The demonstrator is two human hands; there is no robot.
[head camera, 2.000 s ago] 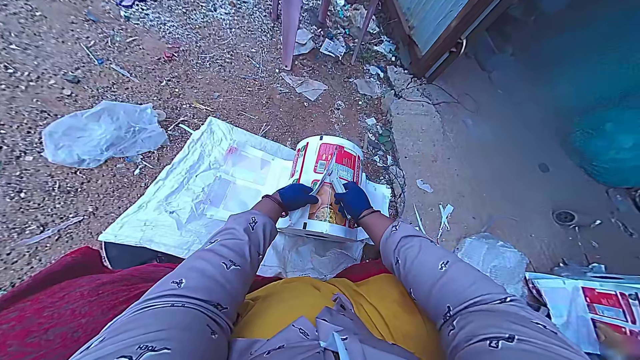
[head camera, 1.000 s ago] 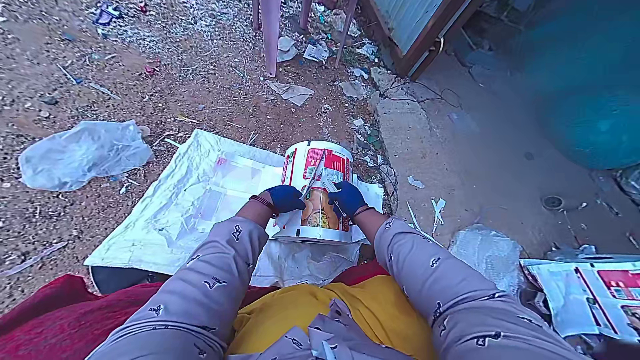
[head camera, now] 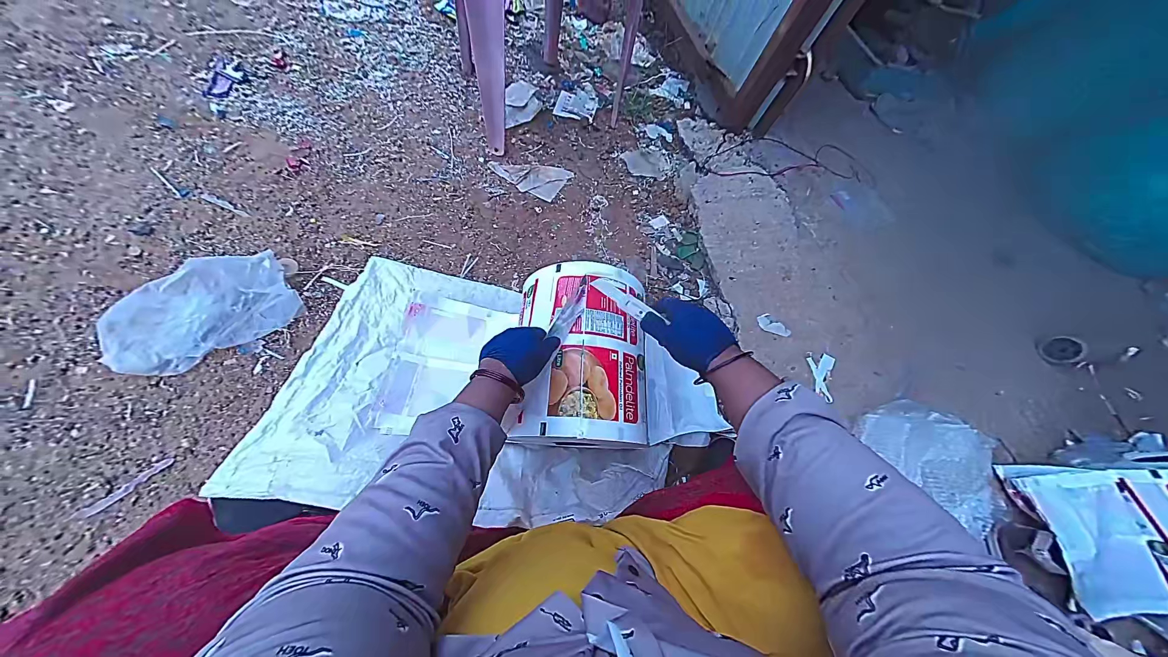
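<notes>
A large roll of printed plastic packaging film (head camera: 593, 401), white with red panels and food pictures, lies on a white woven sheet (head camera: 301, 411) in front of me. My left hand (head camera: 520, 354), in a dark blue glove, is at the roll's left side and grips a narrow strip of film (head camera: 569, 308) that rises from the roll. My right hand (head camera: 693, 336), gloved alike, pinches a whitish strip (head camera: 620, 294) at the roll's upper right. The two strips meet near the roll's top in a V. Clear printed film (head camera: 429, 356) lies flat to the left of the roll.
A crumpled clear plastic bag (head camera: 199, 313) lies on the gravel at left. Pink plastic chair legs (head camera: 488, 78) stand ahead. A concrete edge (head camera: 748, 219) runs along the right, with a metal-framed panel (head camera: 739, 46) beyond. Printed film sheets (head camera: 1095, 538) are stacked at lower right.
My right hand has moved up and to the right, away from my left hand, and the strips have spread apart. More of the food picture on the roll shows.
</notes>
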